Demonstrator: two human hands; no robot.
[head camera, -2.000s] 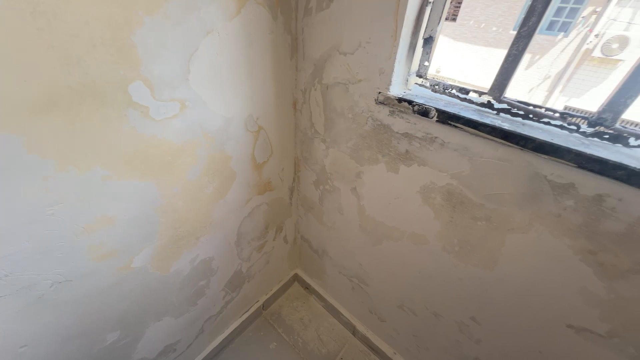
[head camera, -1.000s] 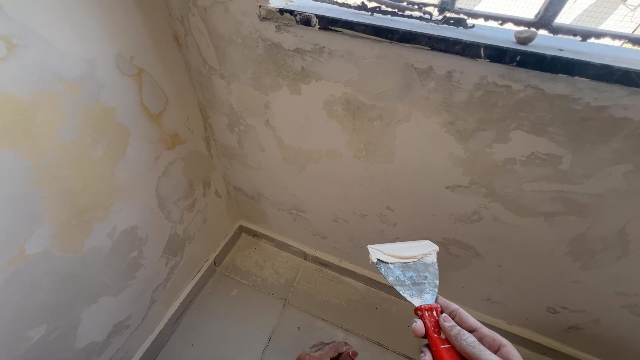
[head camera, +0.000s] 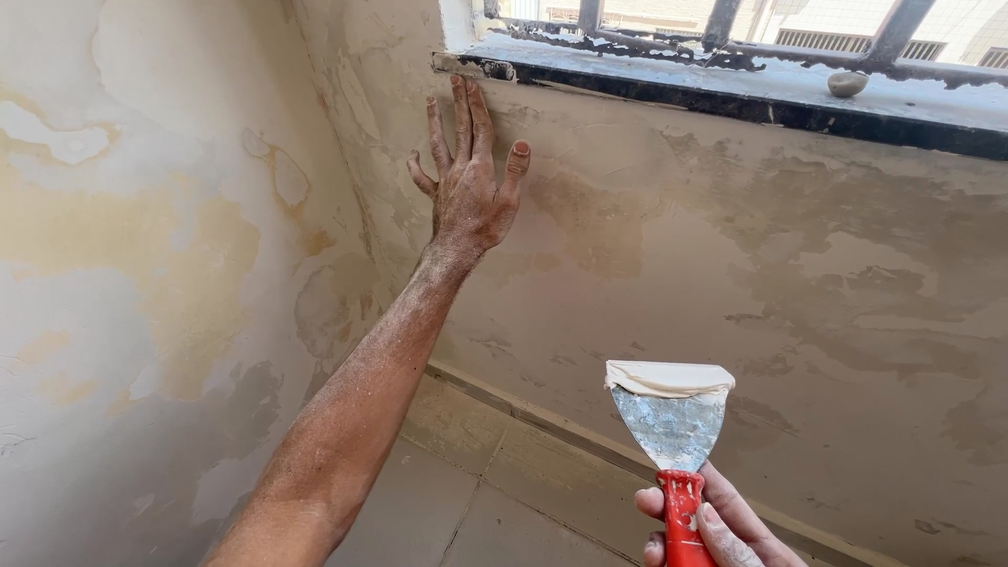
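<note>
My left hand (head camera: 471, 181) reaches up with its fingers spread against the patchy plastered wall (head camera: 693, 260), just below the left end of the black sill edge (head camera: 693, 101). Nothing is held in it. At the lower right, my right hand (head camera: 724, 516) grips the red handle of a putty knife (head camera: 669, 425), whose metal blade points up. A thick band of off-white filler (head camera: 669, 379) lies along the blade's top edge. The blade stands apart from my left hand.
A barred window (head camera: 720, 27) with flaking paint is at the top right, and a rounded stone-like lump (head camera: 847, 83) rests on its sill. The stained left wall (head camera: 157, 260) meets the window wall at a corner. Floor tiles (head camera: 472, 488) and a narrow skirting (head camera: 551, 429) lie below.
My left hand has risen from the bottom edge of the view to the wall under the sill. The loaded putty knife stays in my right hand, which came into view after the earliest frame.
</note>
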